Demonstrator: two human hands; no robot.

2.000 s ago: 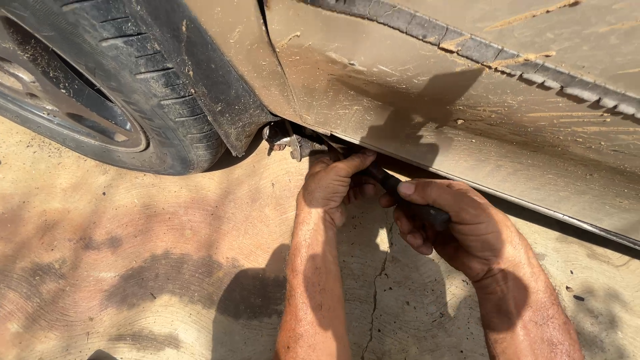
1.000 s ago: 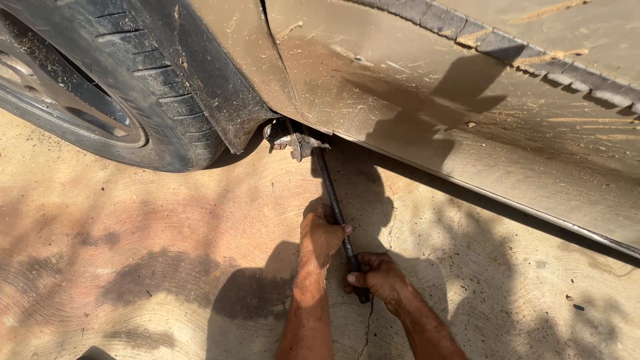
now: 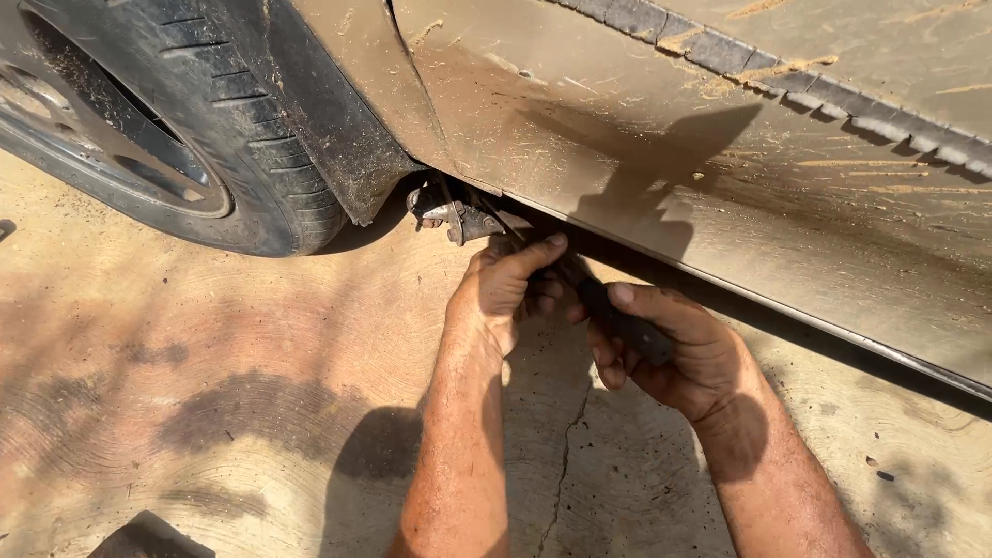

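A long tool with a black handle (image 3: 632,329), perhaps a ratchet or a breaker bar, slants from under the car's sill toward the metal bracket of a jack or suspension part (image 3: 465,220) behind the wheel. Around the handle's end my right hand (image 3: 682,349) is closed, thumb on top. Farther up the tool, my left hand (image 3: 508,287) grips the shaft near the sill's lower edge. The tool's far end lies in shadow, so what it engages is hidden.
A tyre on an alloy wheel (image 3: 287,178) stands at the upper left, with a black mudguard (image 3: 341,116) beside it. The muddy car door (image 3: 573,116) fills the upper right. Below lies a stained concrete floor (image 3: 256,333) with a crack. A dark object (image 3: 151,539) shows at the bottom left.
One second ago the tool pointed down, away from the car, with both hands lower. Now the handle and both hands are up beside the sill, much as two seconds ago.
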